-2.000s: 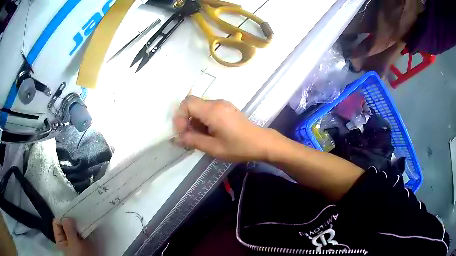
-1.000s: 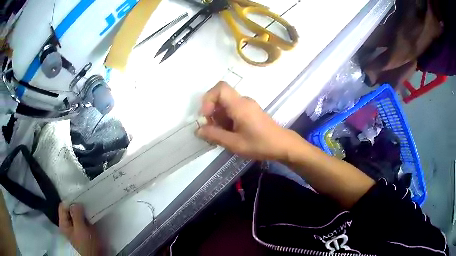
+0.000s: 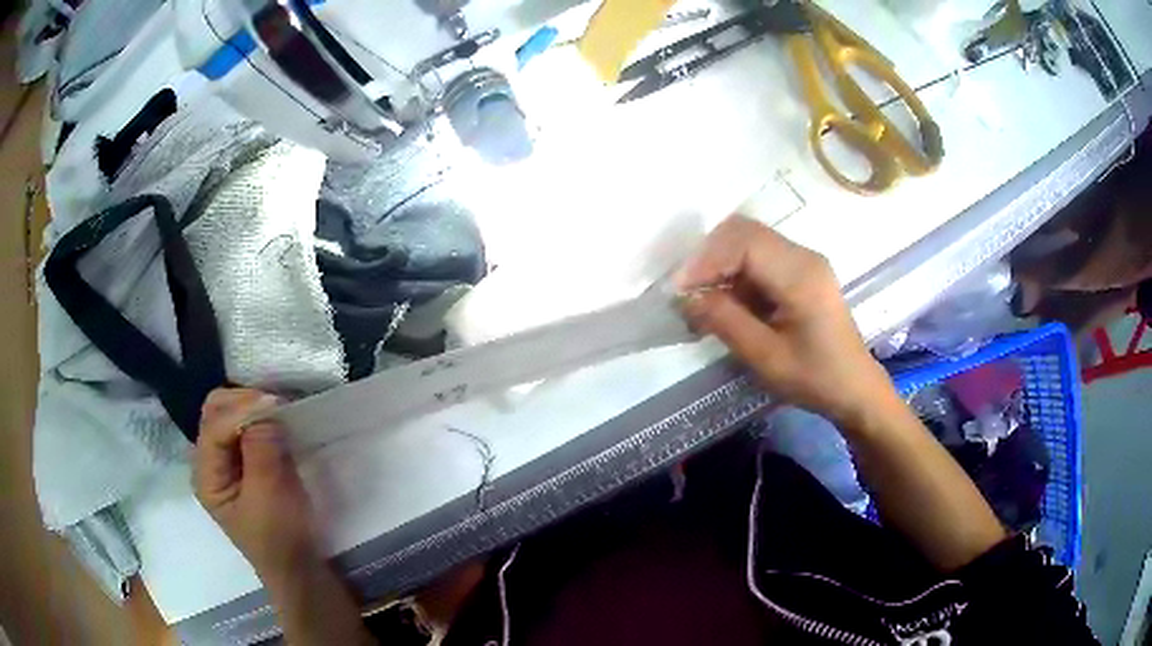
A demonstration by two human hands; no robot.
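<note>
A long pale marking template (image 3: 505, 364) with pencilled lines and letters stretches between my two hands, above the front of the machine table. My left hand (image 3: 259, 473) grips its left end, with the thumb on top. My right hand (image 3: 771, 309) pinches its right end between thumb and fingers. A black band (image 3: 190, 284) forms a loop over the light grey knit garment (image 3: 265, 240) at the left. A dark grey part (image 3: 392, 259) of the heap lies by the machine's presser area, under bright light. The needle area is hard to make out.
Fabric shears (image 3: 846, 107) with yellow handles and black snips (image 3: 695, 53) lie at the back. The sewing machine (image 3: 322, 70) stands at upper left. An edge ruler (image 3: 606, 457) runs along the table front. Loose thread (image 3: 478, 461) lies near it. A blue basket (image 3: 1065, 442) is at right.
The view has swung left, so table things appear further right and more of the garment shows. Both hands still hold the template, which now lies at a flatter angle in view.
</note>
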